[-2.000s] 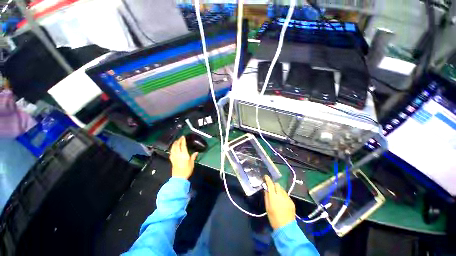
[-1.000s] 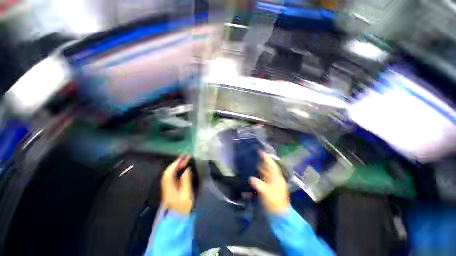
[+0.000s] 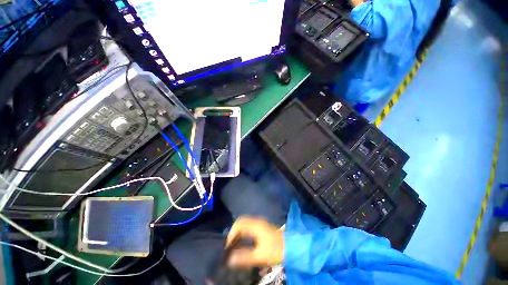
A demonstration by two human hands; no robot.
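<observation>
My right hand (image 3: 255,245), blurred at the bottom centre, has its fingers curled around a dark object, perhaps a phone, mostly hidden by the hand and blur. My left hand is not in view. The near-left test fixture (image 3: 118,225) lies on the bench with a bare bluish centre and no phone on it. The second test fixture (image 3: 236,142), further right, holds a black glossy phone (image 3: 216,139). A white cable (image 3: 213,181) reaches its lower end.
Stacked black trays (image 3: 334,167) with shiny units stand at my right. Blue coaxial cables run from the tester (image 3: 100,122). A monitor (image 3: 217,33), keyboard (image 3: 239,89) and mouse (image 3: 283,72) are behind. Another person's blue sleeve (image 3: 384,44) is near a further tray (image 3: 334,36).
The view has swung right, towards the tray stack. The left fixture, which held a dark phone, is now bare. My right hand has come back from the fixture; my left hand has left the picture.
</observation>
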